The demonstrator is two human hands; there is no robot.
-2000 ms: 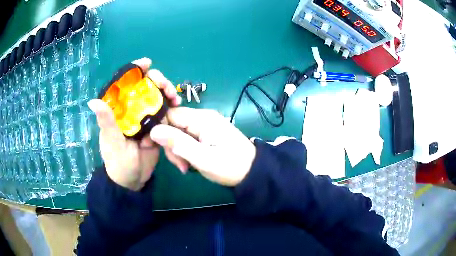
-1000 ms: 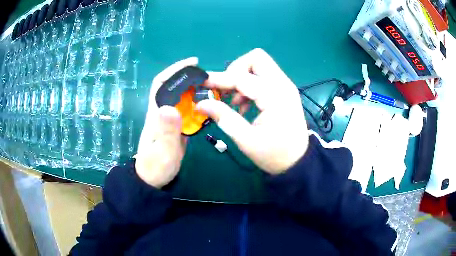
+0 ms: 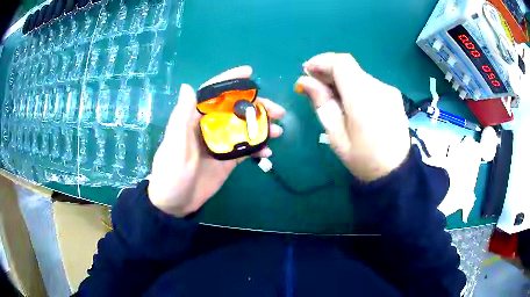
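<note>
My left hand (image 3: 189,156) holds the open charging case (image 3: 225,132), black outside and glossy orange inside, lid raised. One earbud (image 3: 250,119) with a dark head and pale stem sits in its right side; the left side holds no earbud. My right hand (image 3: 366,119) is raised to the right of the case, thumb and finger pinched on a small piece with an orange tip (image 3: 299,87), likely the other earbud, mostly hidden by the fingers. The black charging cable (image 3: 290,187) lies on the mat below the case, its white collar (image 3: 265,165) beside my left fingers.
A clear blister tray (image 3: 87,98) is at left, with black cases in its far row. The power supply (image 3: 468,52) at upper right reads 0.00 and 05.0, above a red block (image 3: 491,111). A blue-white marker (image 3: 453,118), white papers (image 3: 459,168) and a black bar (image 3: 497,174) are at right.
The case, closed over more a second ago, now faces up more openly with one earbud seated. My right hand has moved away from it to the right. The supply's first reading fell from 0.34 to 0.00.
</note>
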